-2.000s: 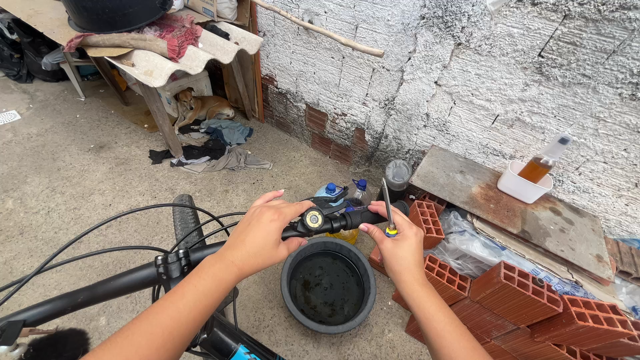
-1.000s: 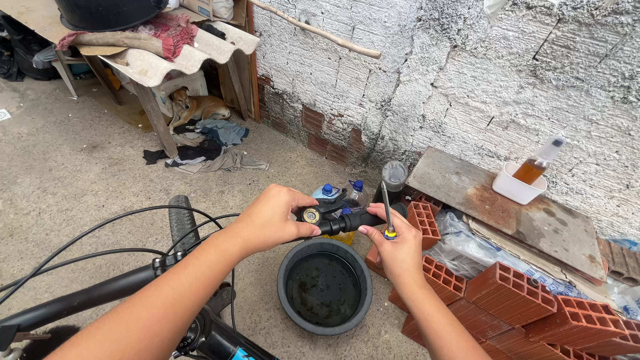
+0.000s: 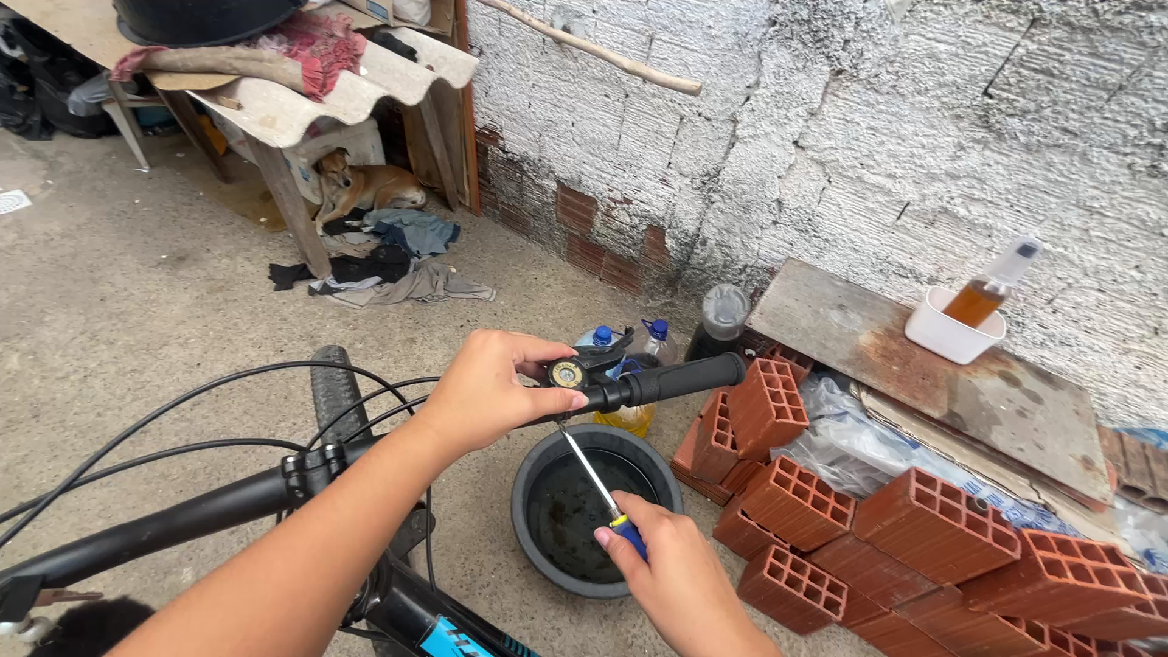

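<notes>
My left hand [image 3: 497, 388] grips the round-faced shifter [image 3: 567, 373] on the black bicycle handlebar [image 3: 237, 497], fingers above and thumb below it. In my right hand [image 3: 671, 561] is a screwdriver [image 3: 593, 472] with a blue and yellow handle; its shaft slants up and left, and its tip meets the underside of the bar near the shifter. To the right of the shifter are the brake lever [image 3: 607, 354] and the black rubber grip [image 3: 689, 377]. Whether the tip sits in a screw I cannot tell.
Below the bar stands a grey basin [image 3: 525, 525] of dark liquid. Bottles [image 3: 655, 342] stand behind the grip. Hollow red bricks [image 3: 798, 502] and a board [image 3: 849, 319] with a white tub [image 3: 954, 338] are at right. A dog [image 3: 374, 185] lies under the table [image 3: 401, 78].
My right hand has moved from the rubber grip down and left, below the bar. The screwdriver, upright before, now slants with its tip at the bar. My left hand remains at the shifter.
</notes>
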